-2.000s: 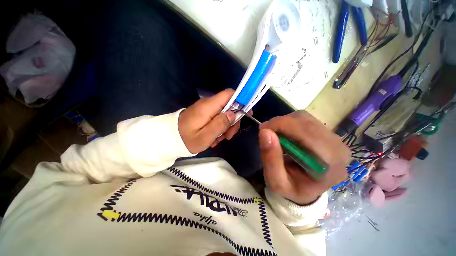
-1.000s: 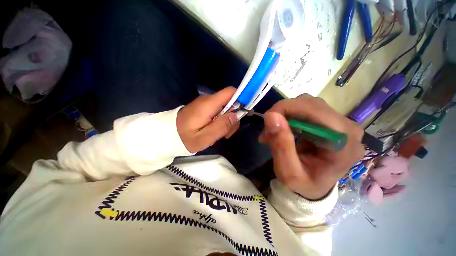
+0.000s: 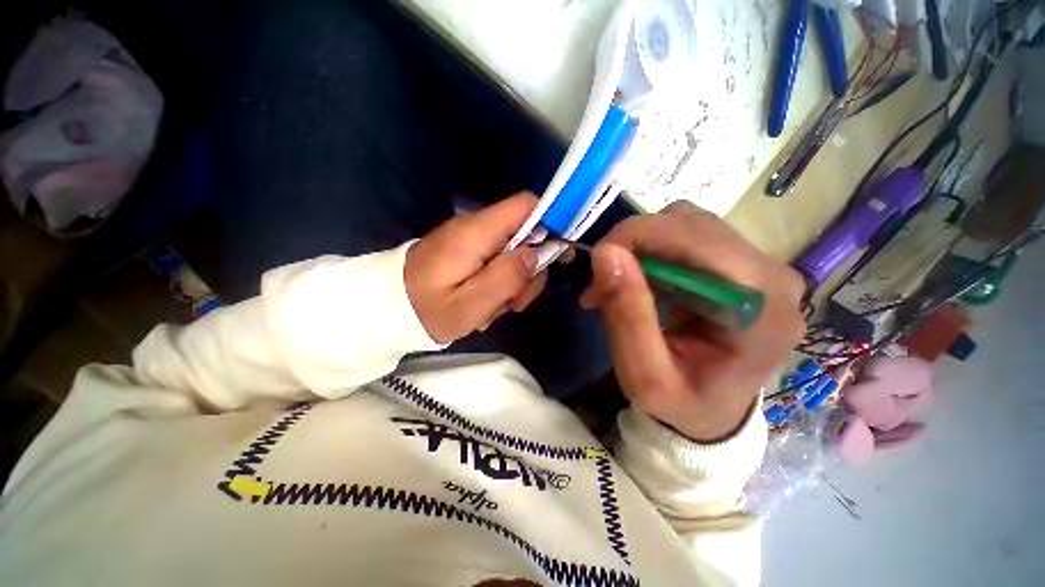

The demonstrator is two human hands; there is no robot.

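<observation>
My left hand (image 3: 476, 272) grips the near, narrow end of a curved white plastic housing (image 3: 605, 98). A bright blue battery cell (image 3: 591, 170) lies inside the housing. The housing's wider rounded end points away, over the white sheet. My right hand (image 3: 607, 269) holds a hand screwdriver by its green handle (image 3: 701, 289). The thin metal shaft points left, and its tip is at the housing's near end beside my left fingertips. The exact contact point is too small to tell.
A marked white sheet (image 3: 728, 126) lies on the bench. Blue-handled pliers (image 3: 787, 69), metal tweezers (image 3: 806, 153), a purple electric screwdriver (image 3: 862, 226), wires and pink pieces (image 3: 888, 393) lie on the right. A pale plastic bag (image 3: 80, 126) is at the far left.
My right hand and the screwdriver have shifted slightly, first right and then back left. The green handle's angle has changed. My left hand and the housing have barely moved.
</observation>
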